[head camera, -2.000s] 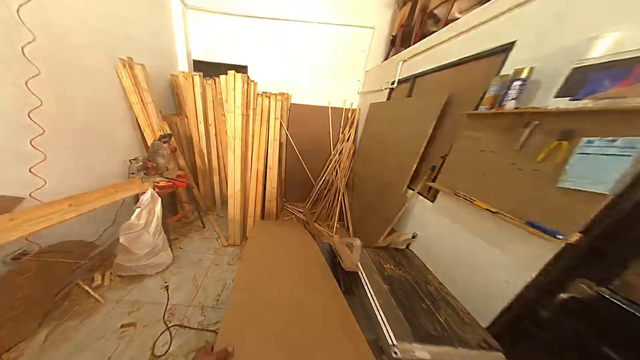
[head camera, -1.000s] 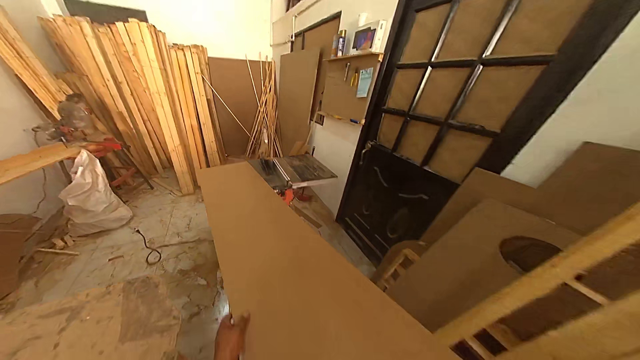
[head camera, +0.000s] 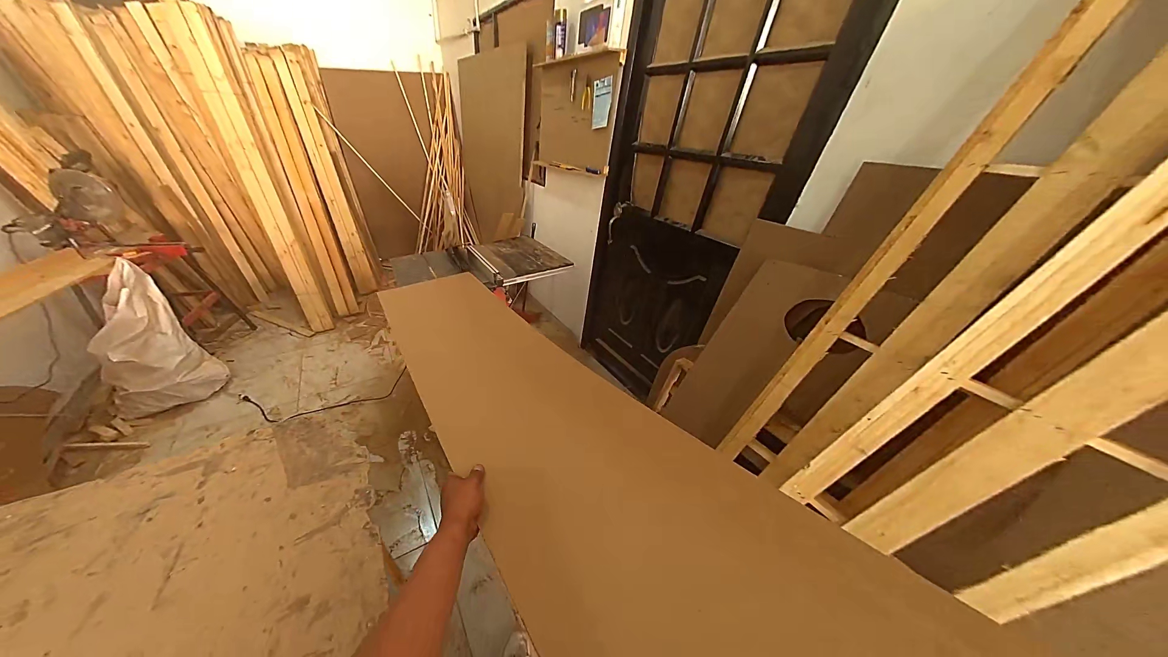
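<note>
A long brown fiberboard panel (head camera: 584, 438) stretches from the lower right toward the table saw (head camera: 516, 260), its far end in front of the saw. My left hand (head camera: 464, 502) grips the panel's left edge, thumb on the top face and fingers out of sight beneath. My right hand is out of view, so what it touches cannot be seen. Wooden frames (head camera: 949, 365) lean close along the panel's right side.
Timber boards (head camera: 210, 146) stand against the far wall. A miter saw (head camera: 87, 201) and a white sack (head camera: 151, 347) are at left, a cable (head camera: 319, 411) on the floor. A large worn board (head camera: 192, 547) lies lower left; a black door (head camera: 675, 274) stands beyond the panel.
The view has swung strongly to the right since the earliest frame. The panel has moved back from beside the table saw, with my left hand still at its left edge.
</note>
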